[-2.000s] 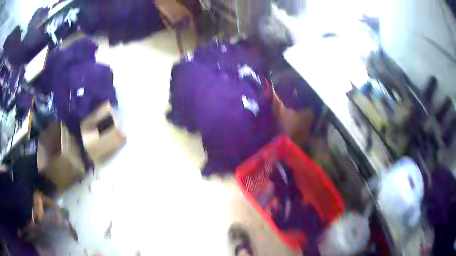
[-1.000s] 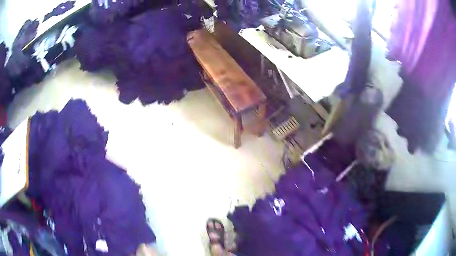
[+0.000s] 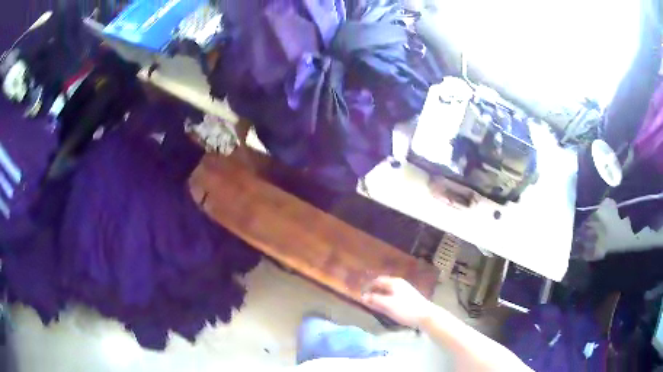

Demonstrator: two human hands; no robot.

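A reddish-brown wooden bench [image 3: 291, 232] runs diagonally across the middle of the view, beside a white sewing table. My right hand [image 3: 392, 298], bare, reaches in from the lower right and is at the bench's near long edge, towards its right end. Its fingers are bent over the bench top; whether they grip the edge or only rest on it is unclear. My left hand is not in view.
An industrial sewing machine [image 3: 476, 142] stands on the white table [image 3: 538, 247]. Large purple cloth heaps [image 3: 138, 218] lie left of the bench and behind it. A blue crate-like object [image 3: 156, 22] is at the top left. Pale blue fabric [image 3: 334, 340] shows below the bench.
The view has moved closer to the bench and sewing table, which appear larger. My right hand has come into view at the bench. The red basket seen earlier is out of view.
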